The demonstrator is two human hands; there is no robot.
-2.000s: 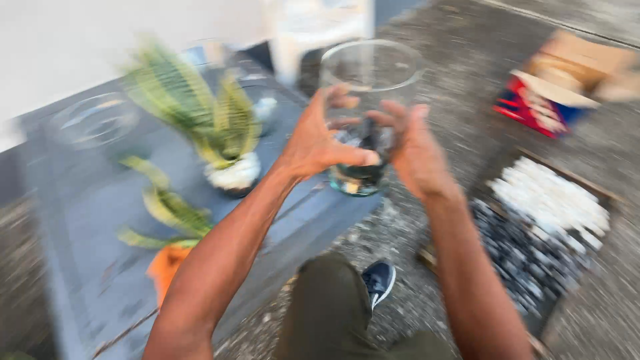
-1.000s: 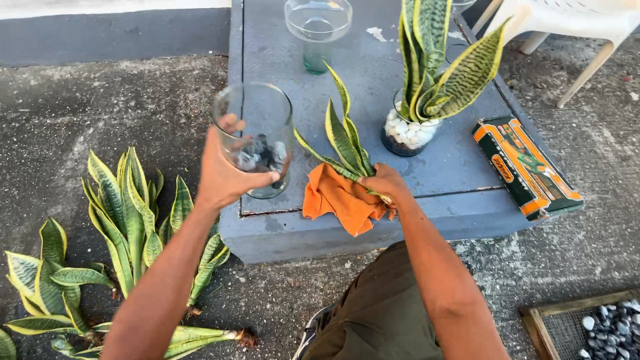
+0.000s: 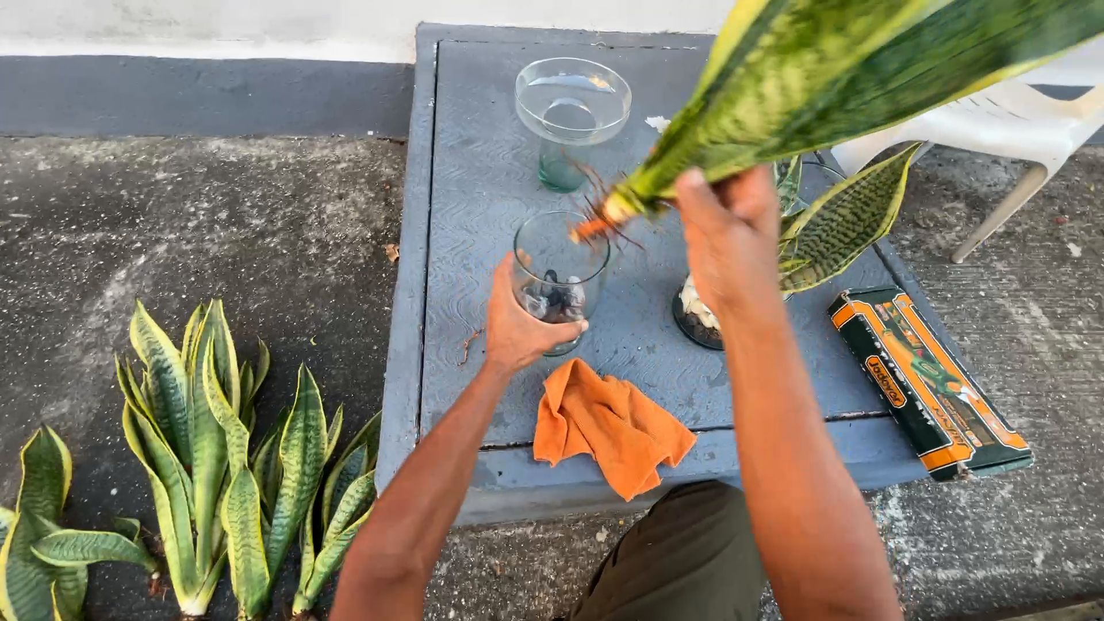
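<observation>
My left hand (image 3: 524, 326) is wrapped around a clear glass vase (image 3: 565, 259), which stands on the grey table (image 3: 483, 388) with dark stones in its bottom. Held by its base in my right hand (image 3: 733, 233) is a snake plant (image 3: 802, 95), tilted, its leaves toward the upper right. The plant's reddish root end hangs over the vase's rim. Near the vase lies a crumpled orange cloth (image 3: 608, 427). Behind my right hand, another snake plant (image 3: 849, 220) stands in a glass with white and dark stones (image 3: 697, 315), partly hidden.
A wide-rimmed glass vessel (image 3: 573, 108) stands farther back on the table. A printed tool box (image 3: 931, 379) rests at the right edge. Beyond is a white plastic chair (image 3: 1009, 121). Several snake plants (image 3: 207, 431) lie on the ground at left, below a wall.
The vase with dark stones, raised in my left hand before, now stands on the table. My right hand has risen from beside the orange cloth, with the snake plant in it.
</observation>
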